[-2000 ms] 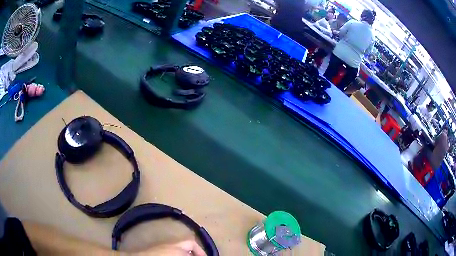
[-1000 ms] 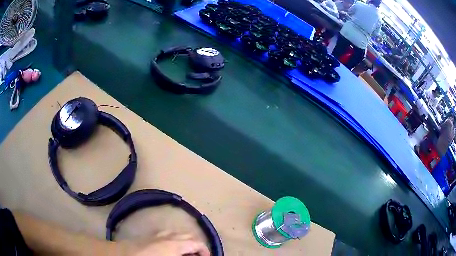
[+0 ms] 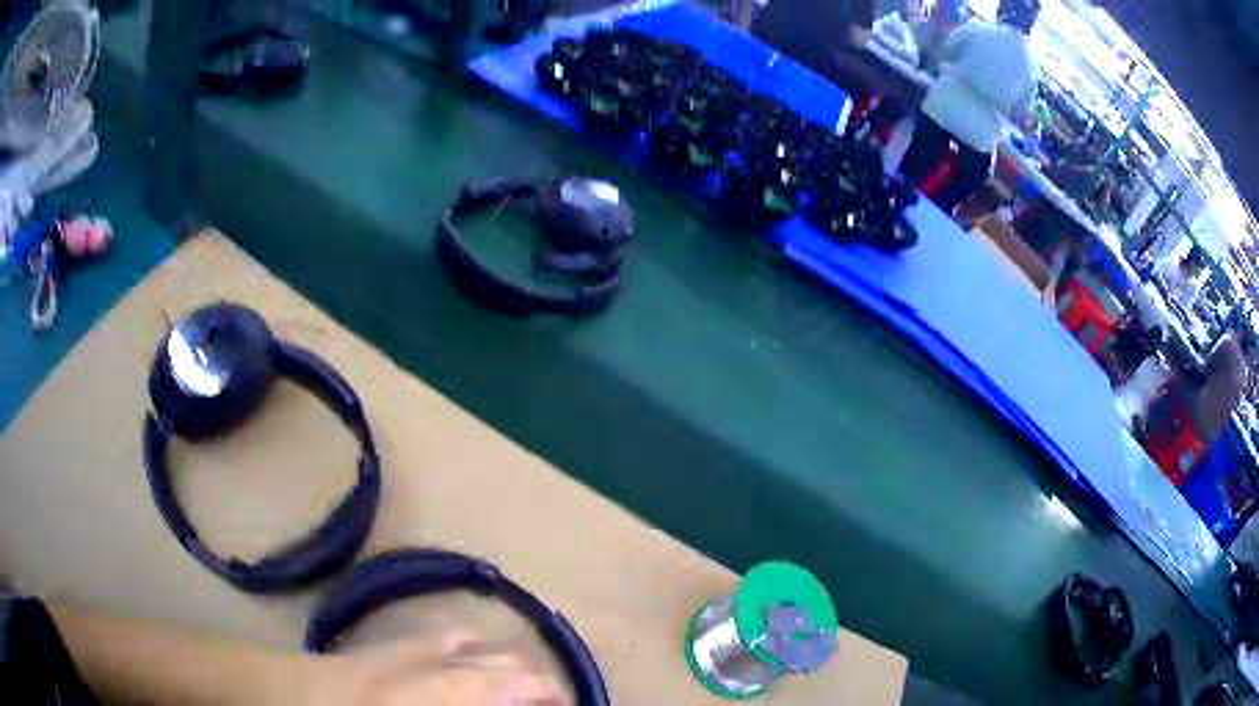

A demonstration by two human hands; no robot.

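Note:
A black headphone (image 3: 262, 448) lies on the tan board at left, its shiny ear cup at the top with thin wires sticking out. A second black headband (image 3: 476, 572) arcs at the bottom edge, its lower part cut off. My left hand (image 3: 463, 672) is blurred and cut off by the bottom edge, inside this arc; its fingers and whatever it holds cannot be made out. My right hand is not in view. A solder wire spool (image 3: 762, 630) with a green flange stands at the board's right end.
Another headphone (image 3: 539, 248) lies on the green conveyor behind the board. Many ear cup parts (image 3: 732, 131) are massed on blue sheets (image 3: 939, 331). More headphones (image 3: 1094, 628) are at lower right. A white fan (image 3: 49, 69) and a pink item (image 3: 86, 235) are at left. People work beyond.
The headphone on the conveyor has shifted right relative to the board. My left hand has moved slightly within the headband arc. The camera view has also shifted.

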